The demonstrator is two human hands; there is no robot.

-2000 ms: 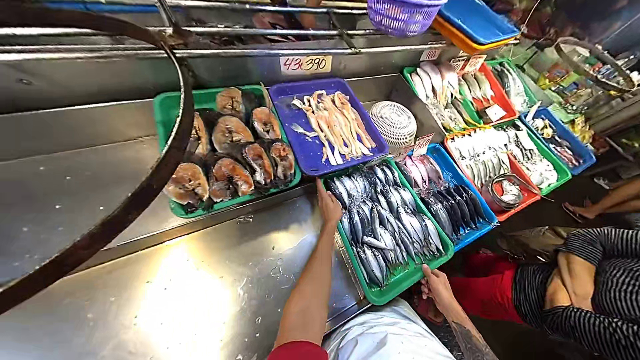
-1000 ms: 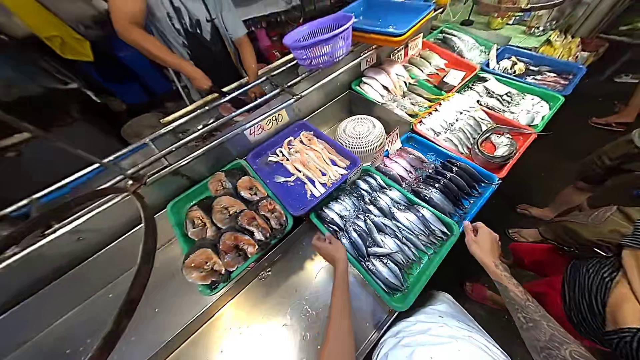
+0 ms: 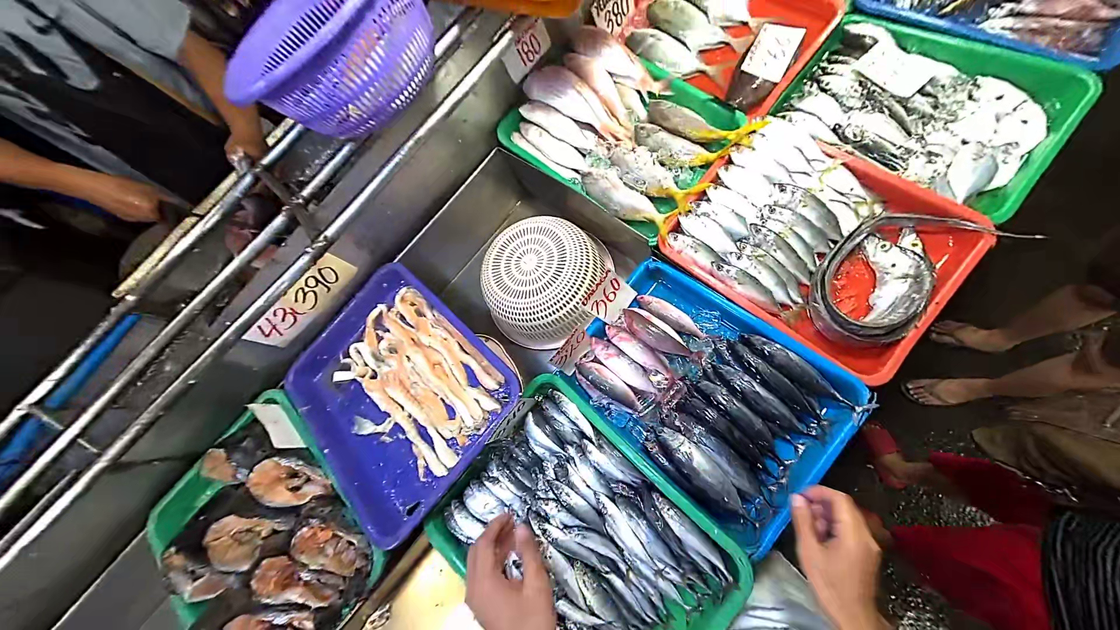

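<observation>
My left hand (image 3: 510, 573) is over the near left part of a green tray (image 3: 739, 595) of small silver fish (image 3: 595, 507). Its thumb and fingers are bent around a bit of silver; whether they grip a fish cannot be told. Just off the near right corner of a blue tray (image 3: 792, 521) is my right hand (image 3: 836, 556), its fingers curled, with nothing visible in them. Dark fish (image 3: 709, 464) and pink fish (image 3: 634, 354) lie in the blue tray. A purple tray (image 3: 385, 512) of pale fish strips (image 3: 424, 376) adjoins the green tray on the left.
A green tray (image 3: 162, 516) of fish steaks (image 3: 289, 481) is at lower left. A white plastic basket (image 3: 542, 280) sits upside down behind. Red tray (image 3: 884, 363) and more fish trays extend right. Metal rails (image 3: 289, 262) and a purple basket (image 3: 337, 66) border a person's hands (image 3: 131, 197). People's legs are at right.
My left hand has moved from the green tray's edge to over its fish. My right hand was at that tray's near corner two seconds ago and is now beside the blue tray. The view has turned and closed in.
</observation>
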